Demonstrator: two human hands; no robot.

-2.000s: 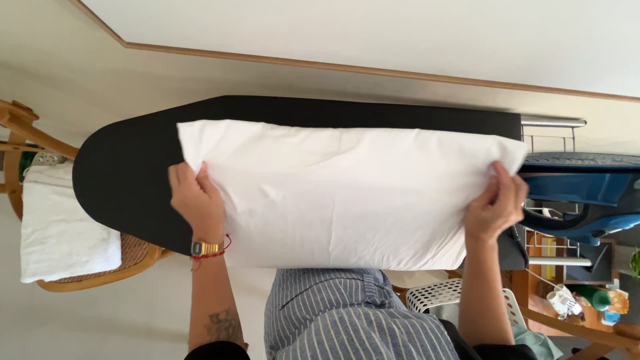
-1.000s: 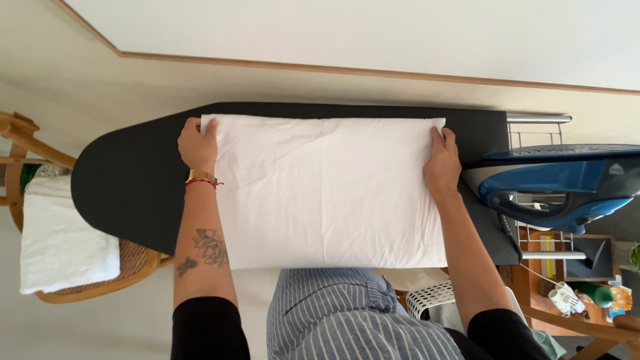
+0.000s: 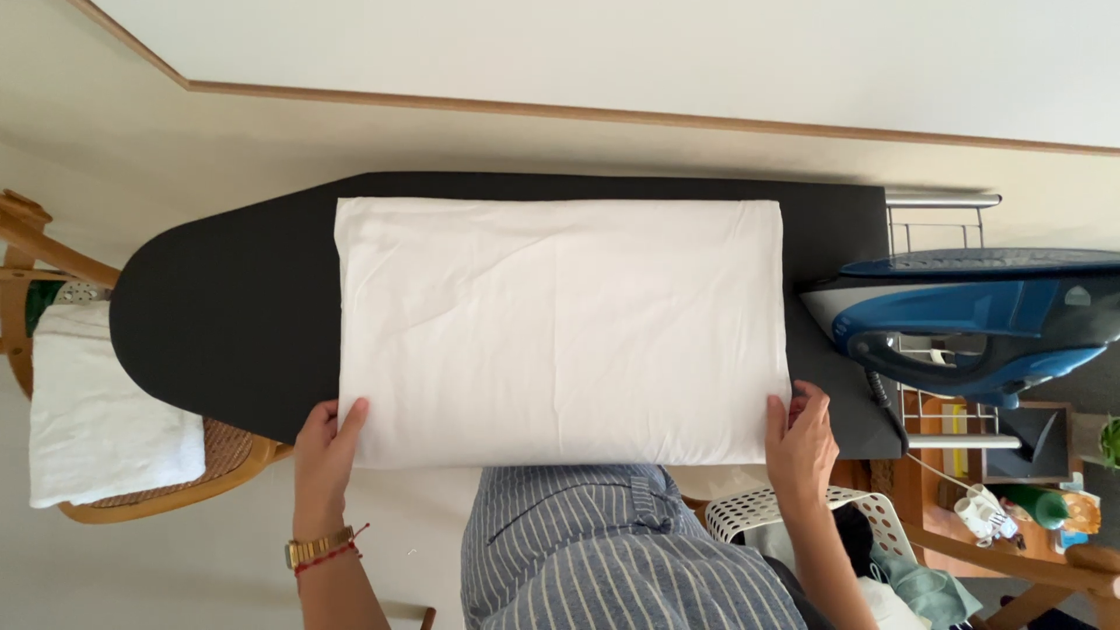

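Observation:
A white cloth (image 3: 560,332), creased and laid out as a rectangle, covers the middle of a black ironing board (image 3: 236,306). Its near edge reaches the board's front edge, by my waist. At the cloth's lower left edge, my left hand (image 3: 325,451) has its thumb on top and its fingers beneath. My right hand (image 3: 801,442) pinches the lower right edge in the same way, its fingers partly hidden. A blue steam iron (image 3: 971,319) rests at the board's right end, with its soleplate toward the wall.
A wood-trimmed wall panel (image 3: 612,109) runs behind the board. At left, a wicker-seated chair (image 3: 223,455) holds a folded white towel (image 3: 114,411). A perforated white basket (image 3: 744,512) of clothes is at lower right, near wooden furniture with small items. The iron's cord hangs over the board's right end.
Both hands have moved from the cloth's upper corners down to its lower side edges. The cloth, raised and slanted two seconds ago, now lies straighter and flatter on the board.

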